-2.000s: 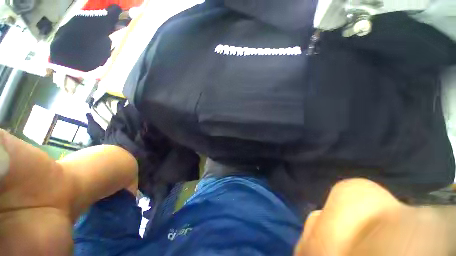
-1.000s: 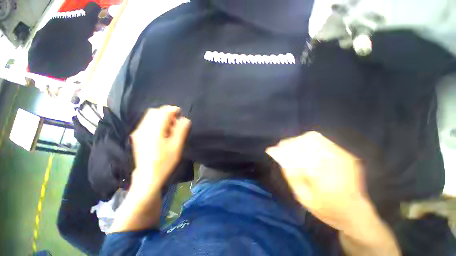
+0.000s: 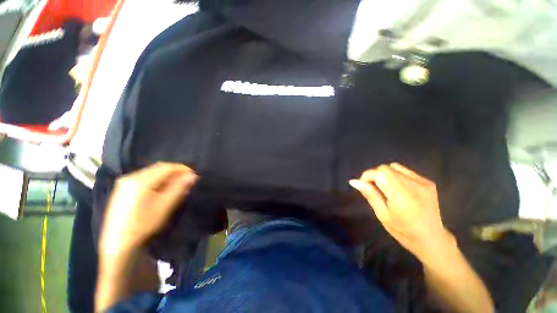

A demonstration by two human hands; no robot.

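Note:
The black garment body is spread over the table and hangs over its front edge. A black patch pocket lies on it, with white comb-like edge stitching along its top. The presser foot area is just right of the stitching, blurred. My left hand is at the cloth's lower left edge, fingers curled; whether it pinches cloth is unclear. My right hand is over the cloth right of the pocket's lower corner, thumb and fingertips close together; its hold is unclear too.
The white-grey sewing machine head is at the upper right, with a small round cream knob below it. A red-orange basket at the upper left holds a dark piece with white edging. Green floor with a yellow line shows at lower left.
Both hands have come up from the near edge onto the cloth. Since one second ago, my left hand has moved left and down. The whole view has shifted, with the pocket lower and further left.

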